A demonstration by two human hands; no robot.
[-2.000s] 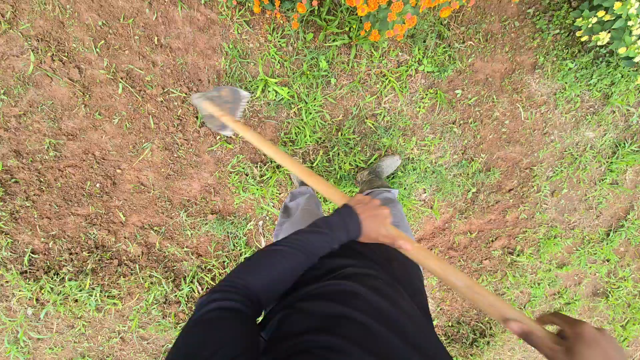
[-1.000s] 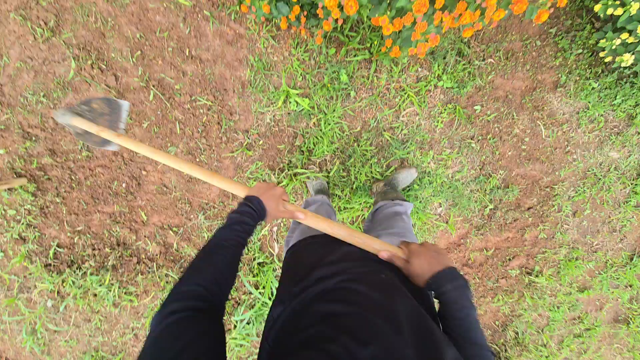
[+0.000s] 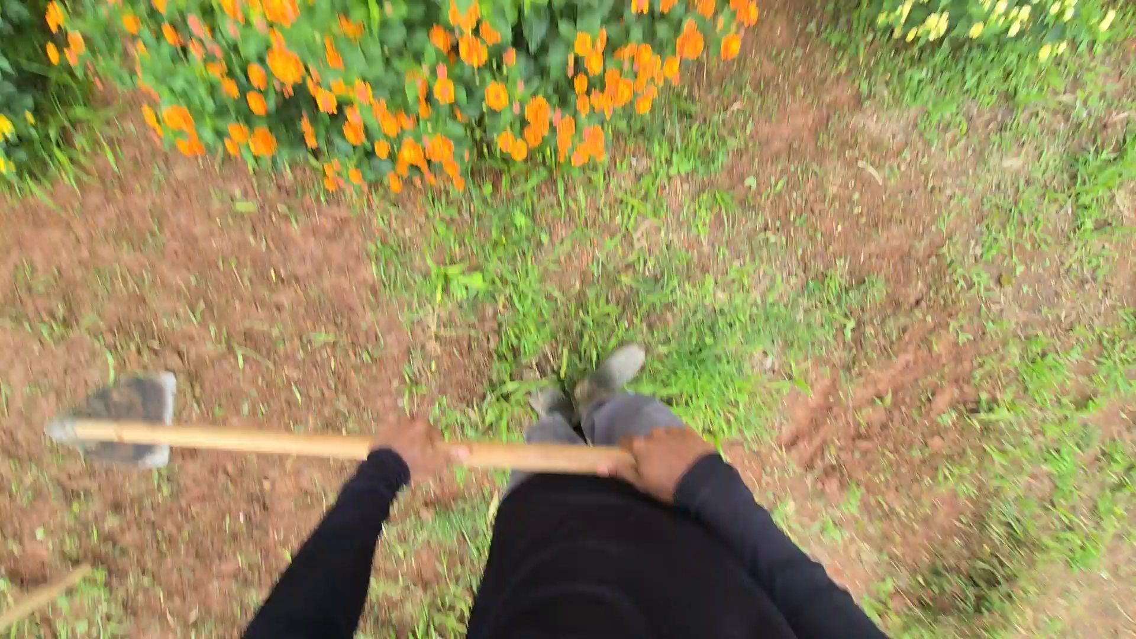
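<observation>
A hoe with a long wooden handle (image 3: 275, 441) lies across the view, nearly level, in front of my body. Its metal blade (image 3: 133, 399), soiled and pale along the edge, is at the far left over reddish soil; whether it touches the ground I cannot tell. Around the middle of the handle my left hand (image 3: 417, 450) is closed. My right hand (image 3: 664, 461) grips the handle's near end, close to my waist. Both arms wear dark long sleeves.
Bushes with orange flowers (image 3: 426, 98) stand along the top, and a pale-flowered plant (image 3: 1003, 22) is at top right. Grass patches (image 3: 550, 293) surround my boots (image 3: 612, 368). Another wooden stick (image 3: 44, 596) lies at bottom left.
Two seconds ago the right hand looked loose at the handle's end; now it is closed on it. The hoe has swung from slanting to nearly level. The view has shifted toward the flowers.
</observation>
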